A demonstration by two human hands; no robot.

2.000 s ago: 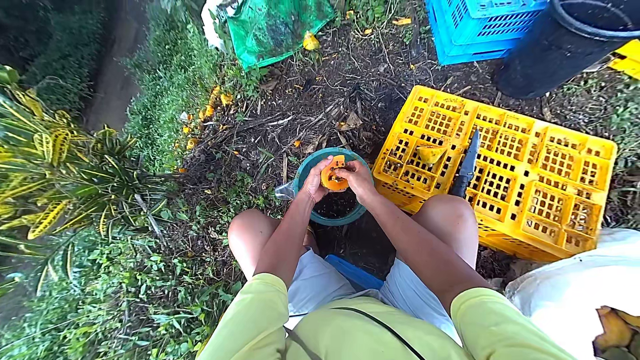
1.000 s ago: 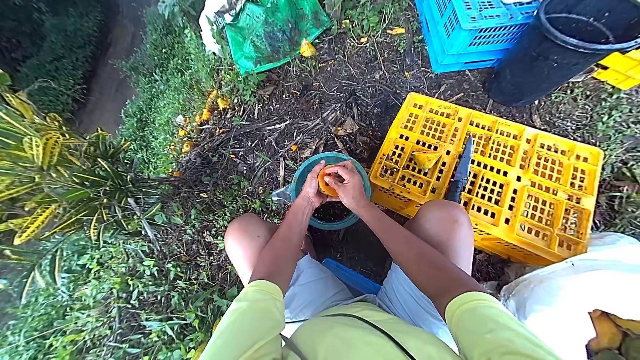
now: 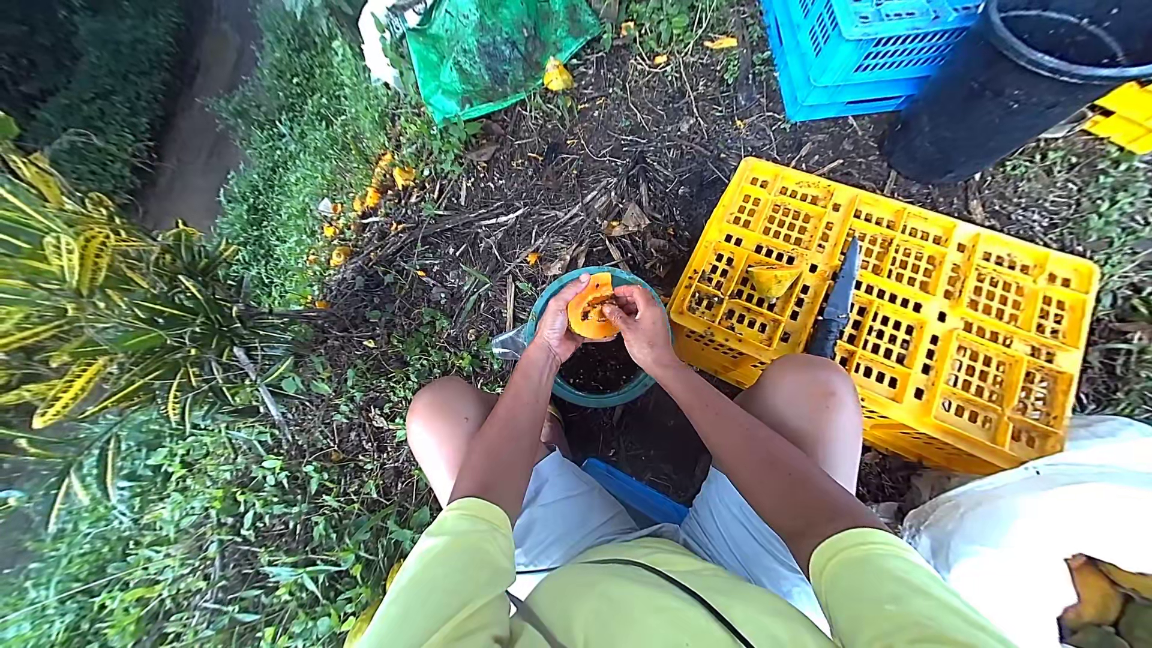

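Note:
Between my knees my left hand (image 3: 560, 322) holds a cut piece of orange-fleshed fruit, perhaps papaya (image 3: 585, 310), with dark seeds in its hollow. My right hand (image 3: 644, 329) has its thumb and fingers at that hollow, touching the flesh. Both hands are over a round teal tub (image 3: 621, 397), which has dark matter, seemingly seeds, in it. A knife (image 3: 836, 301) with a dark handle lies on an upturned yellow plastic crate (image 3: 956, 270) to the right. Left of the knife, a yellow fruit piece (image 3: 774, 281) rests on the same crate.
Blue crates (image 3: 864, 54) and a black bin (image 3: 990, 99) stand at the upper right. A green sack (image 3: 495, 54) lies at the top. Fruit scraps (image 3: 371, 196) are strewn on the ground. A white sack (image 3: 1008, 522) with fruit pieces (image 3: 1102, 603) is at lower right.
A second ago my right hand covered more of the fruit; now the fruit's seeded hollow shows between my hands. The knife and the piece on the crate have stayed put.

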